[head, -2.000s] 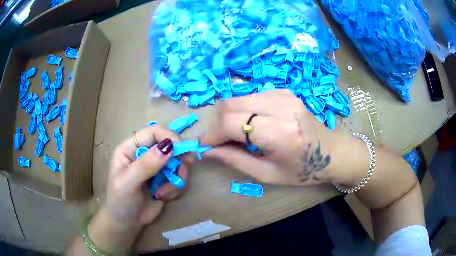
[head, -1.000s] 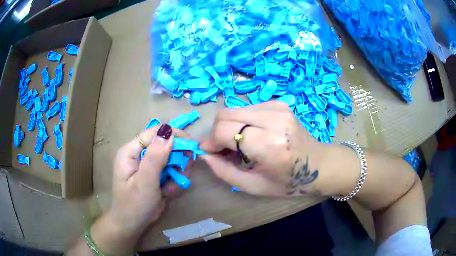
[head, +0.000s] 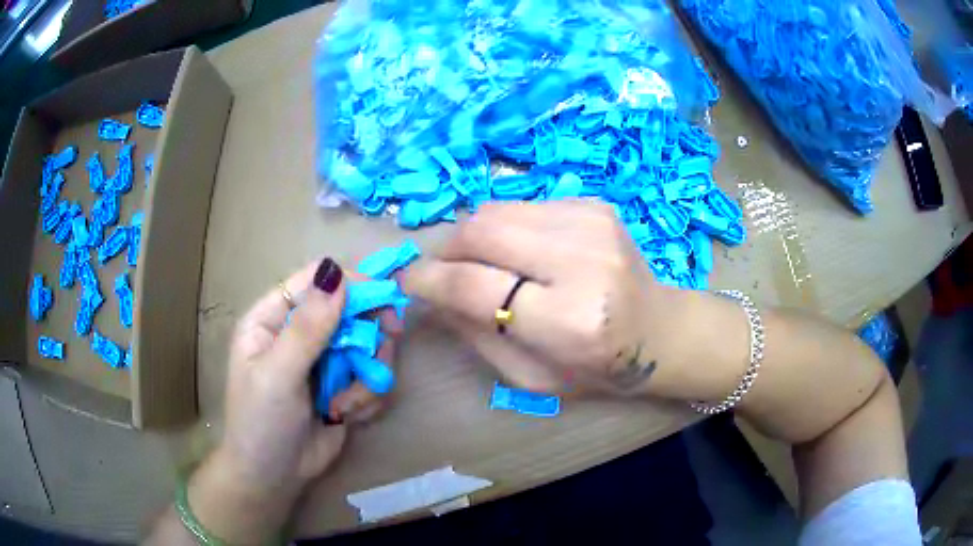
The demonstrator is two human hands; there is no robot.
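Observation:
My left hand [head: 288, 363] is closed around several small blue plastic parts [head: 357, 336], one held out between thumb and fingers, others cupped in the palm. My right hand [head: 544, 288] is close beside it, fingertips bent near the end of the pinched part; whether they hold anything is hidden. One loose blue part [head: 525, 400] lies on the cardboard below my right hand, and another [head: 388, 259] lies just beyond my left fingertips. An open clear bag [head: 480, 85] spills blue parts behind my hands.
A shallow cardboard tray [head: 176, 245] with scattered blue parts stands at left, another tray [head: 160, 27] beyond it. A second full bag [head: 811, 85] and a flat black object [head: 920, 160] are at upper right. Whitish tape [head: 418, 495] is at the near edge.
My right hand has turned and its fingertips have drawn slightly left and up. The parts in my left hand have shifted a little. The tray and bags look the same.

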